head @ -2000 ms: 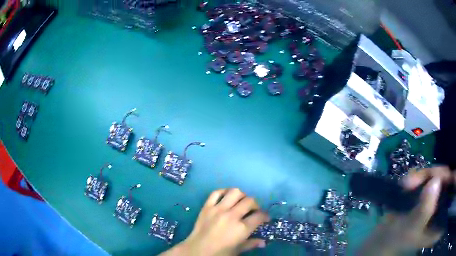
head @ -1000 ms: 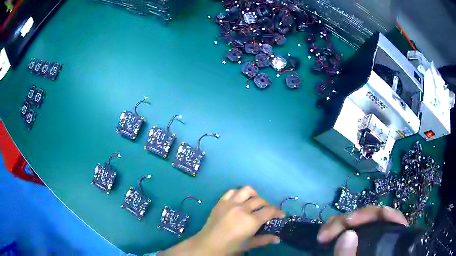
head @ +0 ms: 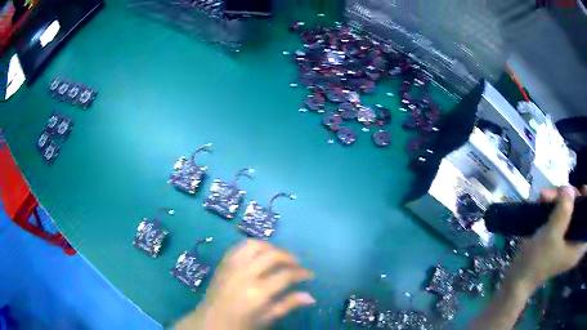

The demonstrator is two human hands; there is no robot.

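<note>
My right hand [head: 555, 242] grips the thick black electric screwdriver [head: 521, 218]. Its front end is at the pickup front of the white screw feeder [head: 460, 203]; the bit is not clearly visible. My left hand [head: 260, 280] is blurred, low over the mat, fingers curled; whether it holds anything is hidden. Modules with short leads stand apart left of and behind it: three in a back row, one of them [head: 224, 197], and two in front, one of them [head: 190, 269]. More modules [head: 360, 310] lie in a line at the bottom edge.
Wired round parts [head: 346, 135] lie heaped at the back. Small bare boards [head: 74, 92] sit in groups at far left, near a black panel [head: 55, 38]. Clear trays [head: 412, 45] lie behind the heap. A white box [head: 547, 151] stands behind the feeder. Piled modules [head: 476, 274] lie before it.
My right hand has moved the screwdriver from the bottom line of modules up to the feeder. My left hand has moved left from that line, over where the front row's right module lay. The view has shifted.
</note>
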